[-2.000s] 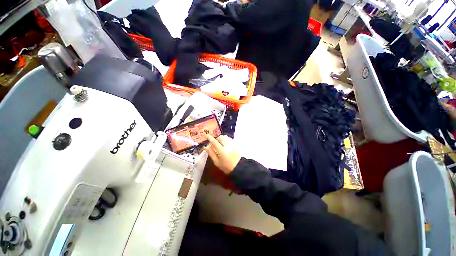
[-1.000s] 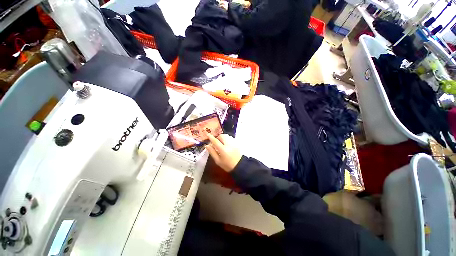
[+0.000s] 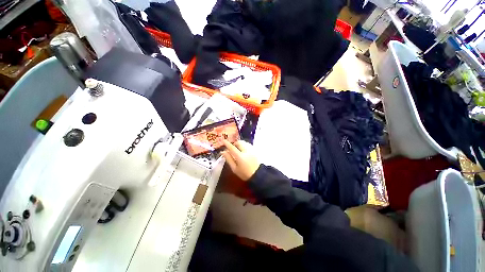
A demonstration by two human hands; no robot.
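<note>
A smartphone (image 3: 212,137) with a reddish-orange screen lies tilted on a light tray at the right end of the white "brother" sewing machine (image 3: 88,135). My right hand (image 3: 242,159) reaches in from the lower right in a dark sleeve. Its fingertips touch the lower right part of the screen; the fingers are partly extended and do not grip the phone. The hand's underside is hidden. My left hand is out of the picture. Black-handled scissors or snips (image 3: 113,206) lie under the machine arm on the white table (image 3: 154,234).
An orange-red basket (image 3: 275,85) holding white pieces stands beyond the phone. A white sheet (image 3: 283,139) lies beside a navy cloth pile (image 3: 345,143). Grey-blue tubs (image 3: 407,98) stand at right, one holding dark cloth. A person in dark clothing (image 3: 298,37) is beyond the basket.
The whole view has shifted slightly, so things sit a little further right. My right hand remains at the phone, with its fingertips still on the screen.
</note>
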